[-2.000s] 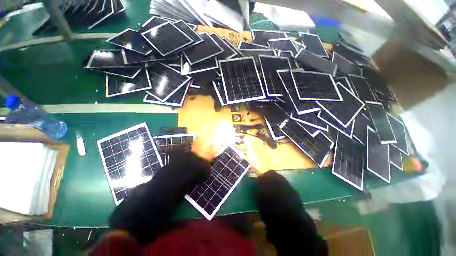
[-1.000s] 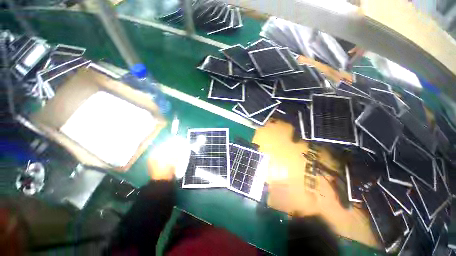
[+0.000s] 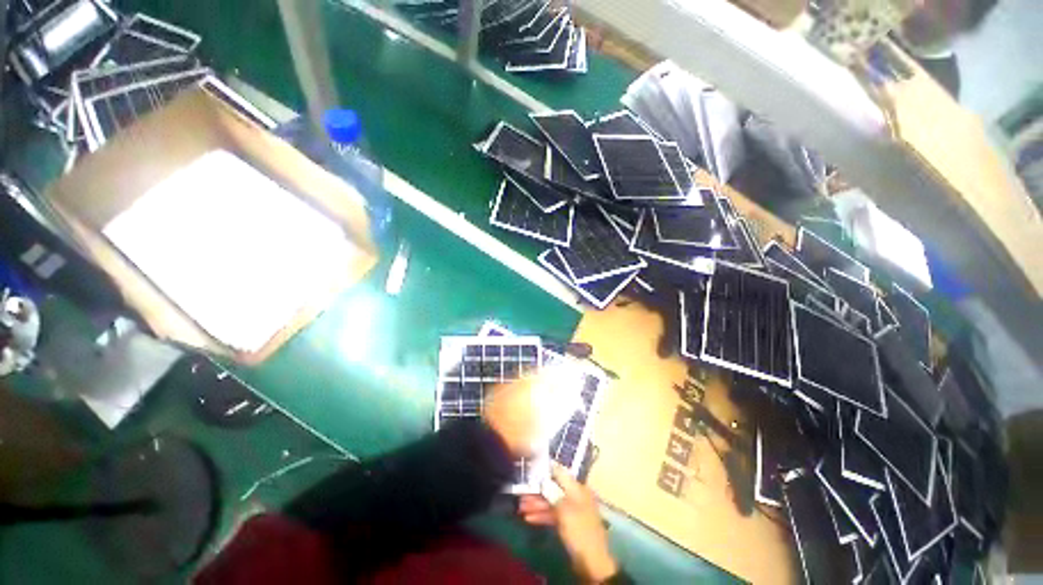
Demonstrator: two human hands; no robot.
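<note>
A small solar panel (image 3: pixel 488 357) with a white border lies on the green bench in front of me. A second panel (image 3: pixel 586 397) overlaps or adjoins it on the right, at a tilt. My left hand (image 3: pixel 517 414) is over the panels, washed out by glare, and its fingers cannot be made out. My right hand (image 3: pixel 568 511) is at the panels' near edge, with something small and white (image 3: pixel 554 487) at its fingers. Whether either hand grips a panel is unclear.
A large heap of panels (image 3: pixel 746 320) lies at the right, partly on a cardboard sheet (image 3: pixel 641 354). An open carton (image 3: pixel 364 269) with a white stack stands at the left. A blue-capped bottle (image 3: pixel 347 137) and a thin white strip (image 3: pixel 397 270) are beside it. More panels (image 3: pixel 538 34) stand behind.
My left hand has moved right from the carton side onto the panels. My right hand has come into clear view at their near edge. The view has shifted slightly.
</note>
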